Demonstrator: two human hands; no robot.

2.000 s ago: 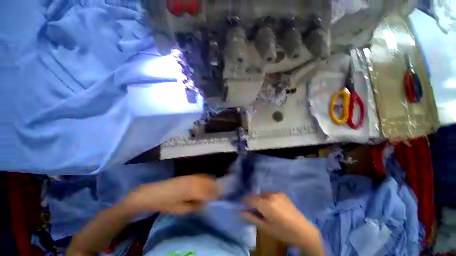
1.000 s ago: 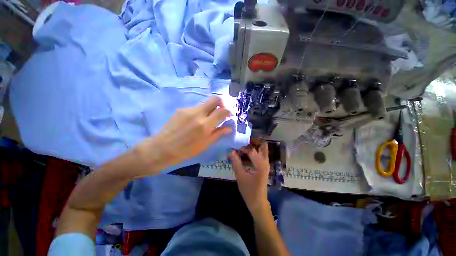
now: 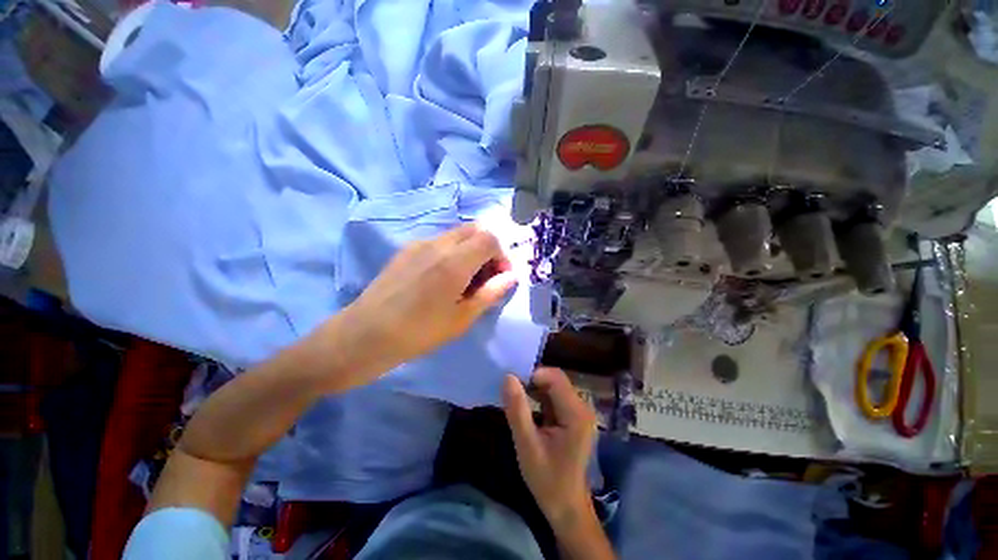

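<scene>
A light blue garment panel (image 3: 197, 186) lies rumpled on the table left of the overlock machine (image 3: 596, 93). Its right edge runs beside the brightly lit presser foot and needle area (image 3: 544, 246). My left hand (image 3: 421, 295) is on the cloth just left of the foot, fingers bent and fingertips near the light. My right hand (image 3: 553, 421) is at the cloth's lower right corner, with thumb and index finger at the edge. The contact of the fingertips with the cloth is partly hidden.
Scissors (image 3: 895, 377) with yellow and red loops lie on a white cloth pad (image 3: 837, 328) at right. Grey tension dials (image 3: 750, 235) line the machine front. Duller blue pieces (image 3: 711, 503) hang low near my lap. A white cone-like object (image 3: 123, 44) stands upper left.
Both hands came up from my lap to the cloth at the machine. Over the last second, my right hand moved down from near the foot to the cloth corner; the left stayed near the foot.
</scene>
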